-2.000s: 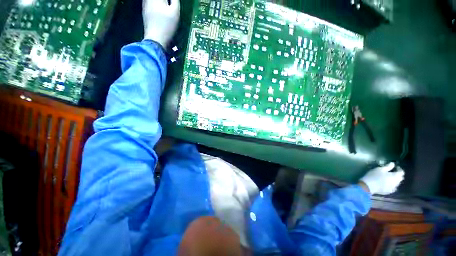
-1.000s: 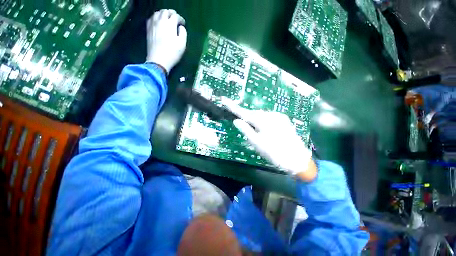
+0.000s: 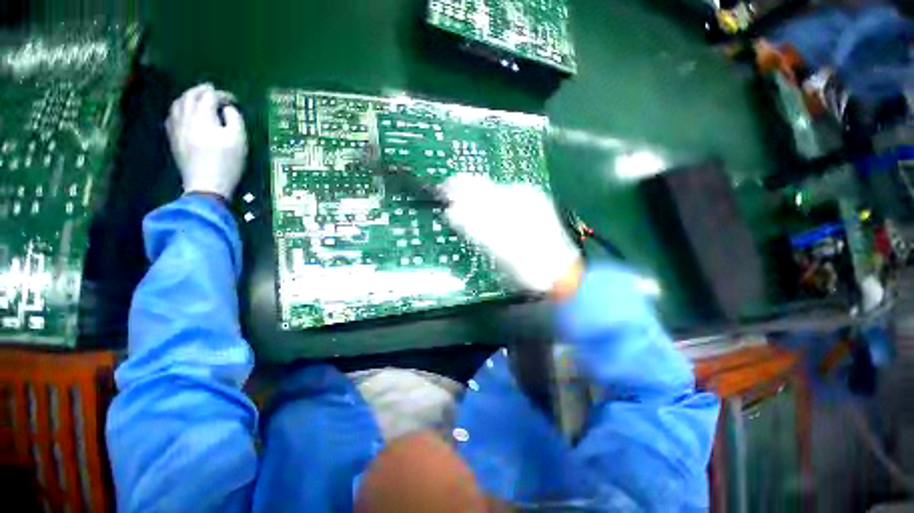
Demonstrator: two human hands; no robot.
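A large green circuit board (image 3: 331,240) lies in front of me with its silvery solder pads up. My right hand (image 3: 511,228), in a white glove and blurred, is over the board's right half. It is shut on a slim dark tool (image 3: 409,184), which looks like a brush and points left across the board; its far end is blurred. My left hand (image 3: 207,143), also gloved, rests beside the board's upper left edge, with its thumb apart from its bent fingers. Cutters (image 3: 599,240) with dark grips lie right of the board, partly hidden by my right arm.
Another large board (image 3: 50,180) lies at the far left. A smaller-looking board (image 3: 516,32) is at the back. A long dark block (image 3: 707,235) lies on the green mat at the right. Orange-brown slatted racks (image 3: 55,421) stand below the bench edge. Part of a person in blue shows at the upper right.
My right hand has come from the bench's right edge to over the board and now holds the dark tool. Since one second ago it has shifted slightly rightward over the board. The camera view has turned.
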